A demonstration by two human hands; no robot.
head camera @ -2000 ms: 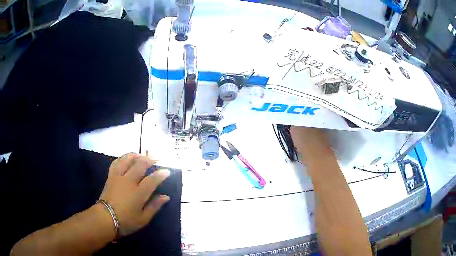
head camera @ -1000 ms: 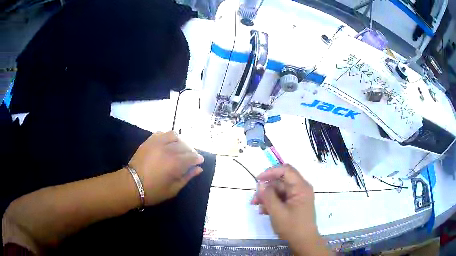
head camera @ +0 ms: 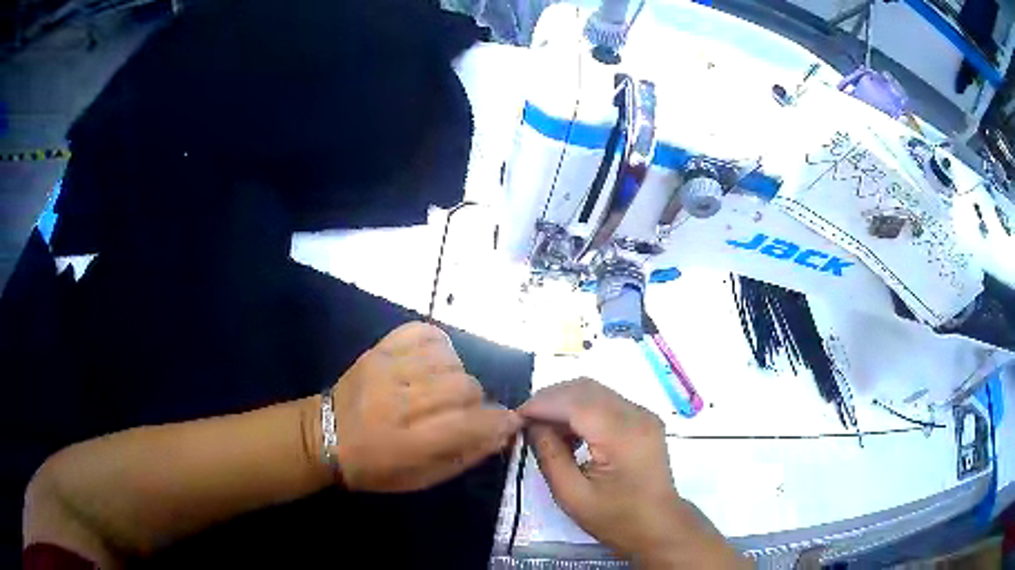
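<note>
A large black fabric panel (head camera: 223,367) covers the left of the white table. My left hand (head camera: 423,412) lies on it, with fingertips pinching the panel's right edge. My right hand (head camera: 607,462) meets the left fingertips at this edge. A thin black strip (head camera: 515,490) hangs down below the pinching fingertips, along the panel's edge. Its upper end is hidden by my fingers. The presser foot and needle area (head camera: 553,262) of the white sewing machine is above and beyond my hands, and the fabric edge I hold is apart from it.
A bunch of black strips (head camera: 785,328) lies under the machine arm (head camera: 801,254). Pink and blue thread snips (head camera: 676,376) lie right of the needle. More black fabric (head camera: 278,111) is piled behind at the left. A grey marked band (head camera: 801,546) runs along the table's front edge.
My right hand came out from under the machine arm, then moved left to meet my left hand at the panel's edge. The view has shifted, so the machine appears further right.
</note>
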